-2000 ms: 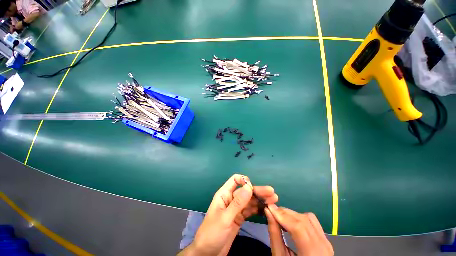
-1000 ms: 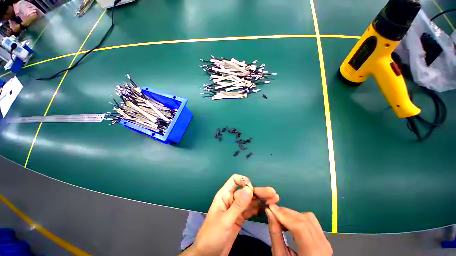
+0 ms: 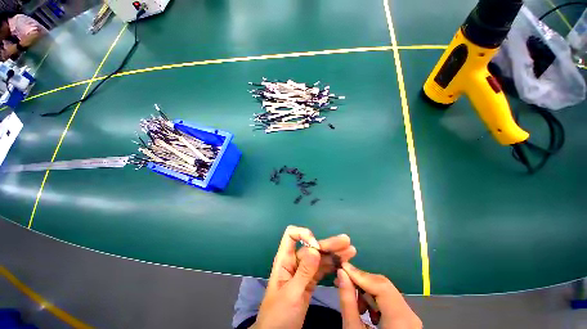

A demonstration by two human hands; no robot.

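Observation:
My left hand (image 3: 297, 273) and my right hand (image 3: 375, 297) are close together at the mat's near edge. Between their fingertips they hold a thin wire lead (image 3: 329, 256), dark where it shows and mostly hidden by the fingers. A loose scatter of tiny black tubing pieces (image 3: 302, 182) lies on the green mat beyond my hands. A pile of pale leads with dark ends (image 3: 293, 106) lies farther back. A small blue bin (image 3: 224, 168) at left is crammed with leads that stick out over its left side.
A yellow and black heat gun (image 3: 470, 80) stands at right with its black cord, before a crumpled clear bag (image 3: 547, 77). A steel ruler (image 3: 83, 164) lies left of the bin. A black cord (image 3: 96, 87) runs to a white box (image 3: 138, 8). A person (image 3: 22, 31) is far left.
The view has shifted, so the mat's things sit a little farther left and the white box shows more. The fingers have moved slightly on the lead; both hands stay together.

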